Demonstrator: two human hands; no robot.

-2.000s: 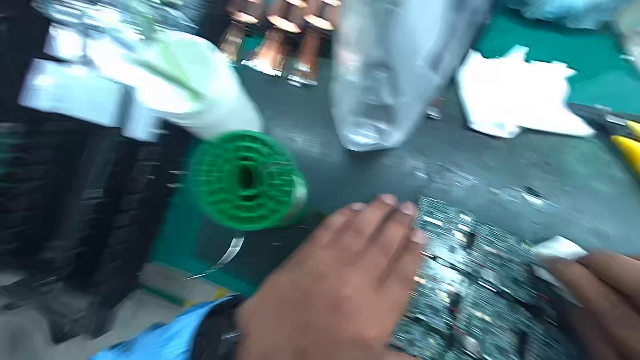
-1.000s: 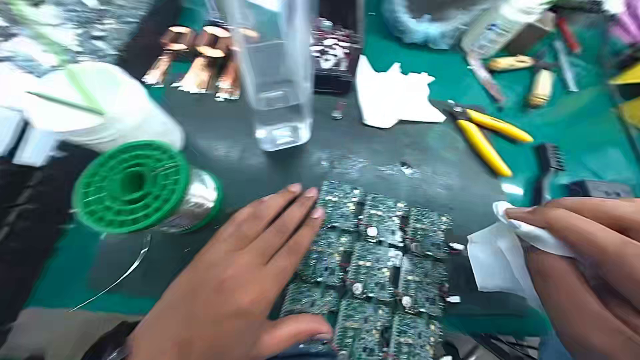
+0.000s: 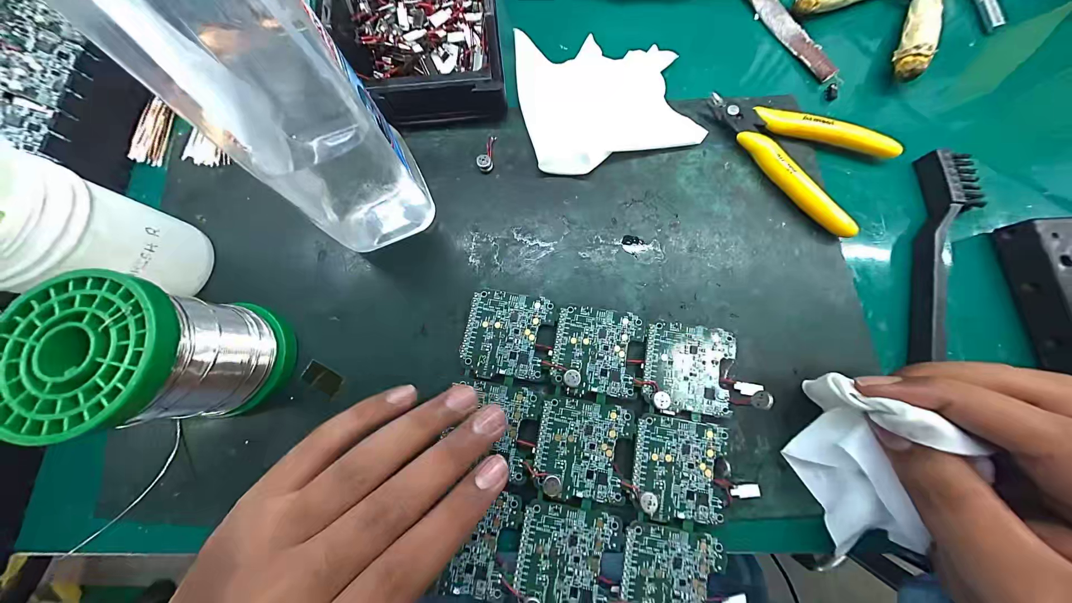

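Observation:
A panel of joined green circuit boards (image 3: 586, 444) lies on the dark mat, with small round parts on red wires and white connectors along its boards. My left hand (image 3: 377, 502) rests flat over the panel's left edge, fingers extended, gripping nothing. To the right of the panel, my right hand (image 3: 980, 452) pinches a folded white cloth or tissue (image 3: 863, 469) between thumb and fingers. A green spool of solder wire (image 3: 209, 356) lies left of my left hand, its loose end trailing toward the table edge.
Behind the panel are a clear plastic container (image 3: 335, 142), a black bin of wired connectors (image 3: 444, 92) and a torn white sheet (image 3: 595, 109). Yellow-handled cutters (image 3: 796, 167) and a black brush (image 3: 930, 260) lie right. A white bottle (image 3: 142, 234) is at left.
The view has shifted, showing more of the right side than two seconds ago. My left hand stays at the panel's left side, and the white cloth remains in my right hand.

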